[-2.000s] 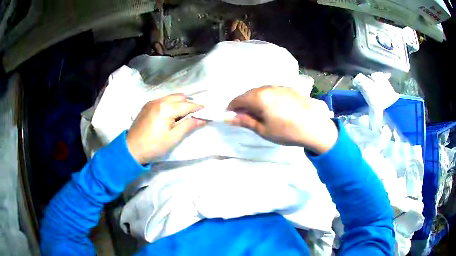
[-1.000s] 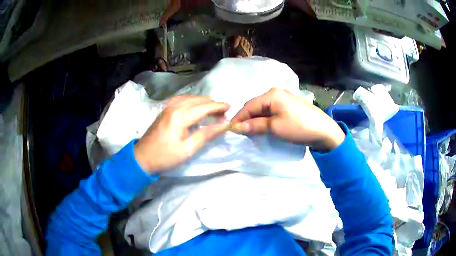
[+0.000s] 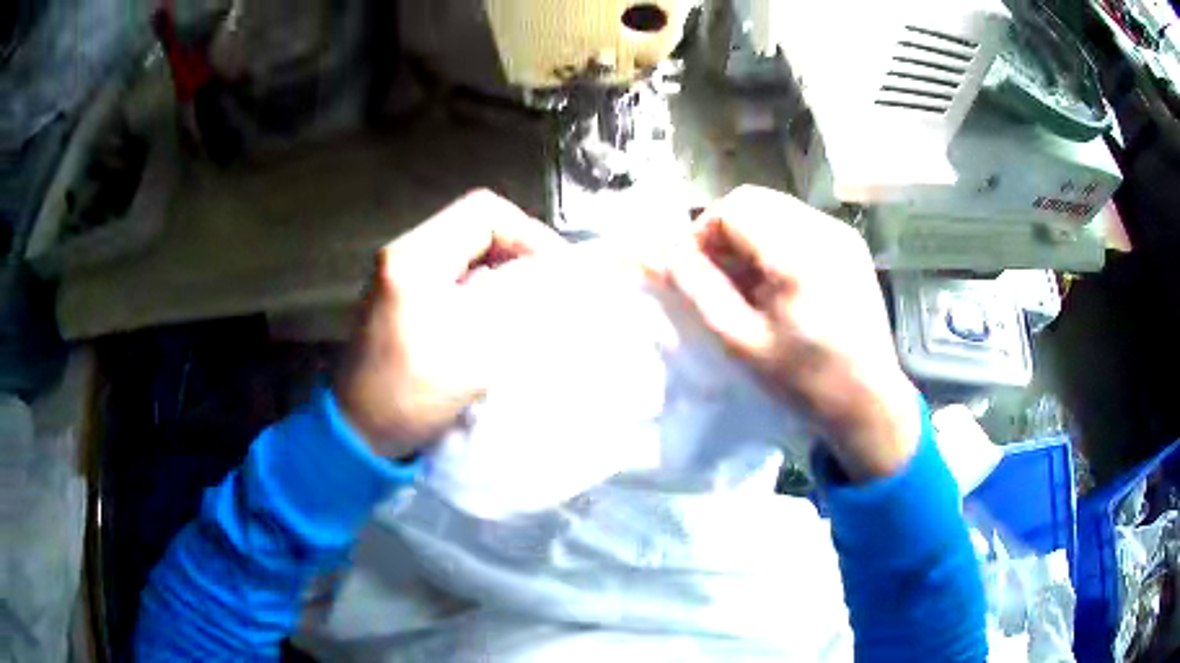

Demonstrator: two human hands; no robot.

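A white garment piece [image 3: 569, 389] is held up between my two hands, its upper part glared out, while more white cloth lies over my lap. My left hand [image 3: 434, 317] grips the cloth at its left side. My right hand [image 3: 796, 311] grips it at its right side, thumb along the cloth. The cream sewing machine head [image 3: 589, 39], with a dark round hole, is at the top centre. The needle and presser foot area [image 3: 608, 149] lies below it, beyond the cloth, blurred by glare.
A worn pale machine table [image 3: 259, 233] spans the left. A white vented box [image 3: 906, 91] stands right of the head. A blue crate [image 3: 1035, 499] with white pieces is at lower right, with another blue crate [image 3: 1100, 570] beside it. A pale motor-like box [image 3: 964, 330] sits below the table.
The view has tilted up to show the machine head and table. Both hands have risen with the cloth towards the machine and moved apart, lifting a bunched part off the lap.
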